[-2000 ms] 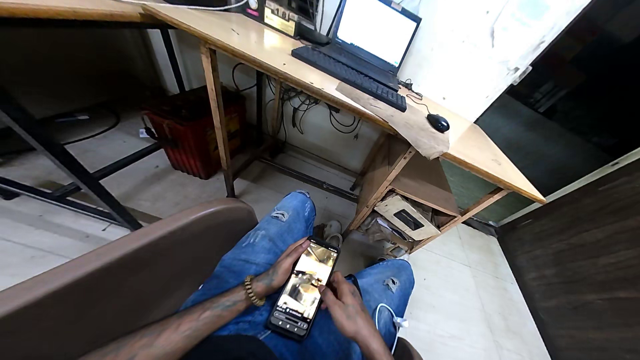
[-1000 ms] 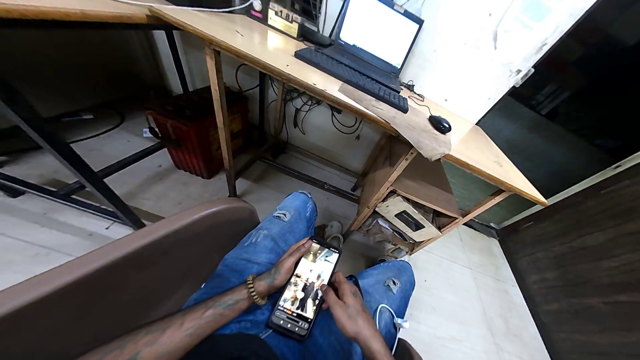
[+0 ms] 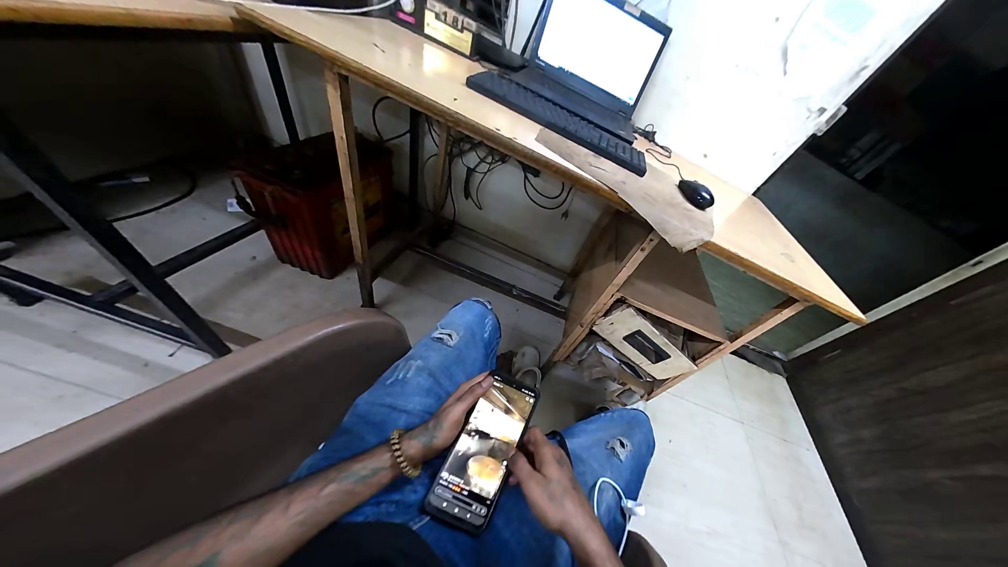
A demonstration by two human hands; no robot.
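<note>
A smartphone (image 3: 482, 453) with a lit screen lies tilted over my lap, above blue ripped jeans (image 3: 409, 390). My left hand (image 3: 450, 421), with a beaded bracelet (image 3: 402, 453) at the wrist, holds the phone along its left edge. At the lower right edge of the phone is my right hand (image 3: 543, 480), its fingers bent and the thumb at the screen; whether it bears any of the phone's weight I cannot tell. A white cable (image 3: 610, 487) lies over the right thigh.
Ahead, a wooden desk (image 3: 394, 59) bears a laptop (image 3: 602, 47), a black keyboard (image 3: 559, 118) and a mouse (image 3: 696, 194). Beneath it are loose cables (image 3: 480, 169), a red container (image 3: 311, 213) and a shelf (image 3: 669, 295). A brown chair armrest (image 3: 236, 378) rises at my left.
The picture on the phone screen has changed in each frame. Both hands have stayed in nearly the same place around the phone.
</note>
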